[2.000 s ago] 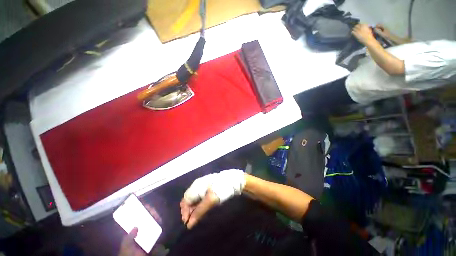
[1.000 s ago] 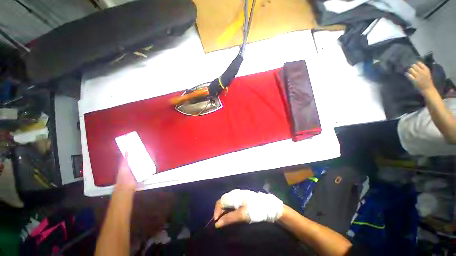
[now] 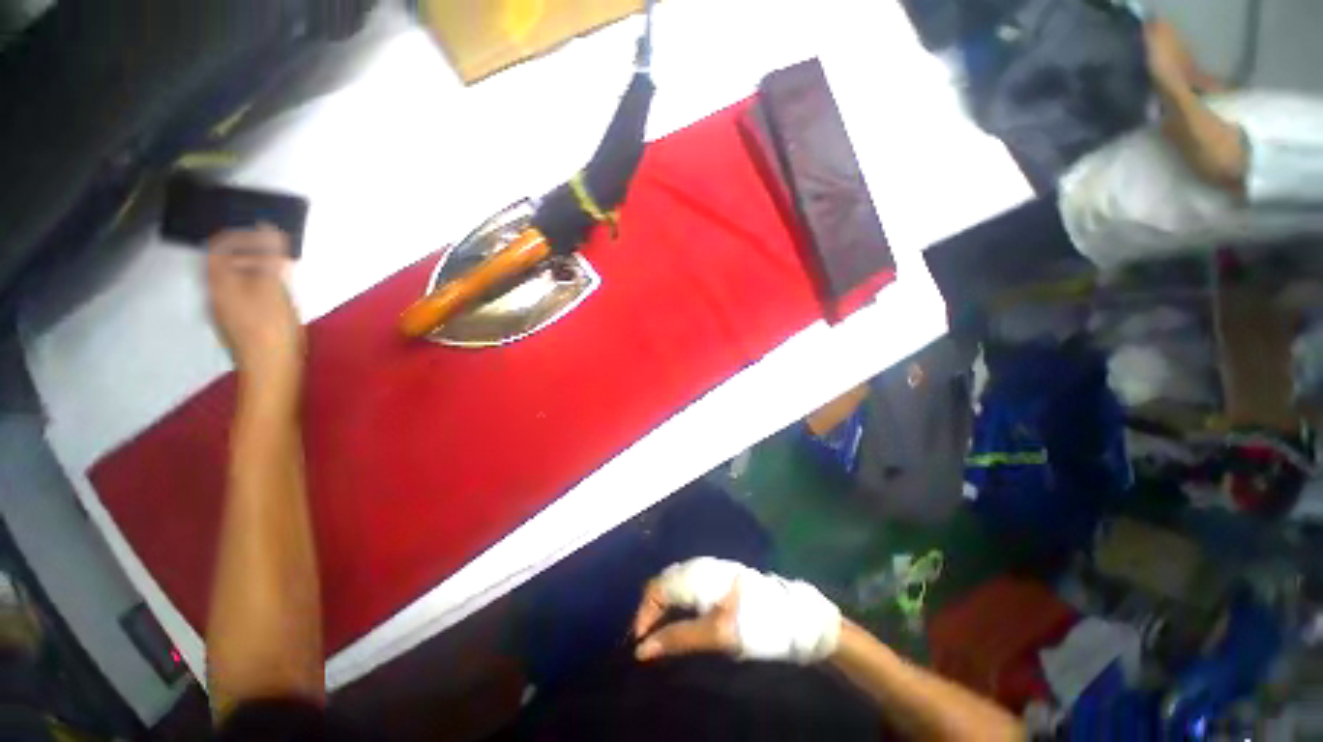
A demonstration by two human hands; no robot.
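Observation:
My left hand (image 3: pixel 254 283) reaches over the far left of the table, its fingers on a dark smartphone (image 3: pixel 203 212) at or just above the white cover. My right hand (image 3: pixel 740 612), wrapped in white with bare fingertips, is near my body, off the table's near edge. Its fingers are curled; whether they hold anything is too small to tell. The red fabric panel (image 3: pixel 464 449) lies along the table, with a maroon-black folded end (image 3: pixel 830 181) at the right. The steam iron (image 3: pixel 508 307) rests on the panel, its orange-brown handle pointing left, touched by neither hand.
A dark wrapped hose (image 3: pixel 617 145) rises from the iron. Brown board (image 3: pixel 537 29) lies at the far edge. A long dark padded shape (image 3: pixel 87 87) is at the far left. At the right a person's hand (image 3: pixel 1178 73) is at dark garments (image 3: pixel 1052 73). Clothes and bags lie on the green floor.
My left hand has carried the smartphone from over the panel's near left to the far left; its bright screen now looks dark. My right hand stays near my body. The view has tilted.

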